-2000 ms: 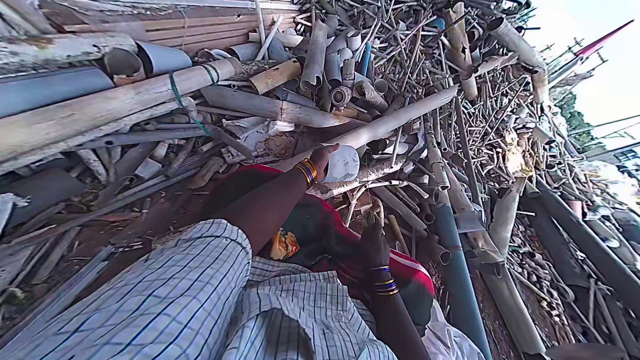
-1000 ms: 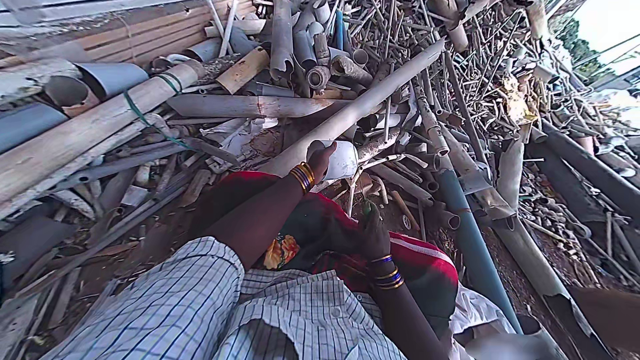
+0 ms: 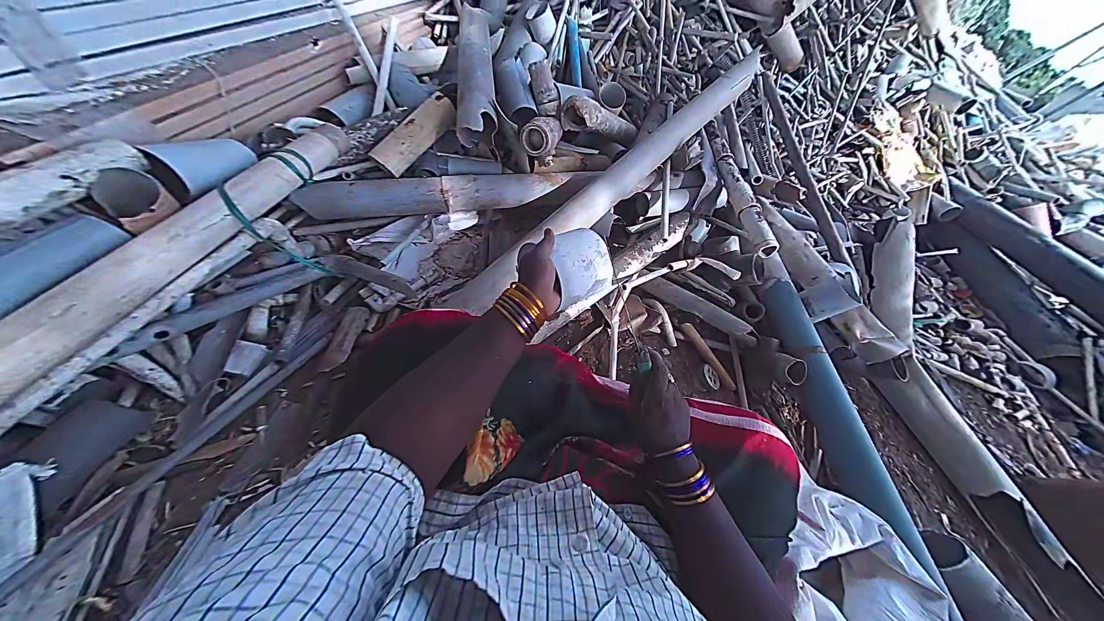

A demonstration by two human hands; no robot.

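My left hand (image 3: 540, 274) grips a short piece of wide white plastic pipe (image 3: 583, 266) by its near end, above my knees. Lower and to the right, my right hand (image 3: 660, 401) is closed around a small tool with a green handle (image 3: 644, 360). A thin dark shaft or blade points up from it toward the pipe piece, with a gap between them; the tool's exact kind cannot be told. Behind the pipe piece a long grey plastic pipe (image 3: 621, 177) lies slanting over the heap. Red and dark patterned cloth (image 3: 595, 405) covers my lap.
Scrap pipes lie piled all around. On the left is a long pale pipe (image 3: 164, 259) with a green cord (image 3: 250, 226) tied around it. A blue-grey pipe (image 3: 828, 405) runs down the right side beside a white sack (image 3: 862, 543). Corrugated sheeting (image 3: 241, 52) stands at the upper left.
The white pipe piece, still in my left hand, shows its side more than two seconds ago. My right hand stays low at the right of my lap. The view has shifted somewhat.
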